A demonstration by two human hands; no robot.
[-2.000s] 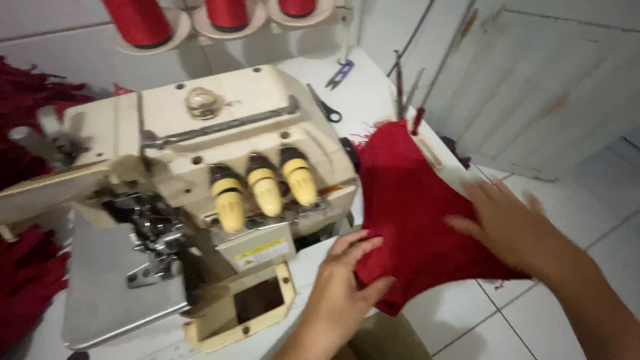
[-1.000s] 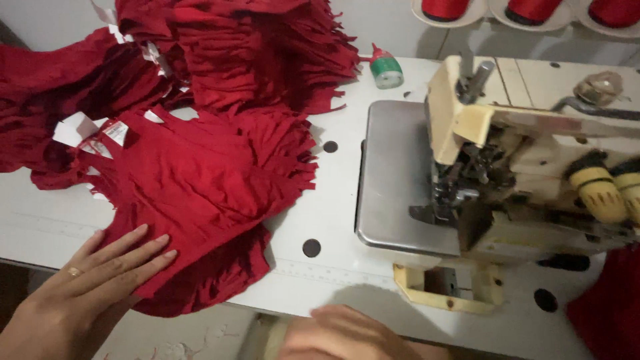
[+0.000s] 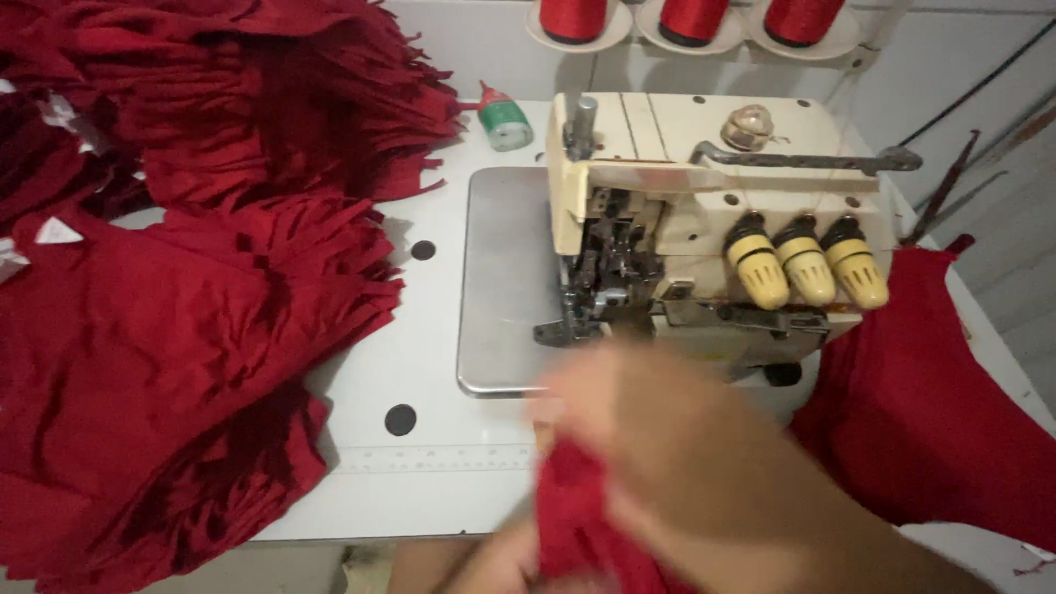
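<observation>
A piece of red fabric hangs bunched between my two hands at the table's front edge. My right hand, blurred, grips its upper end just in front of the overlock sewing machine. Lower down, my left hand holds the same fabric, partly cut off by the bottom of the view. On the left lies a large pile of red fabric pieces with frayed-looking edges and white tags. Another red fabric piece is spread at the machine's right side.
The machine's metal plate lies left of its needle area. Behind it stand red thread cones on white holders. A small bottle with a red tip is at the back. A ruler strip runs along the table's front.
My left hand has left the fabric pile, where it lay a second ago. A red piece is now held between both hands before the machine. The view has shifted.
</observation>
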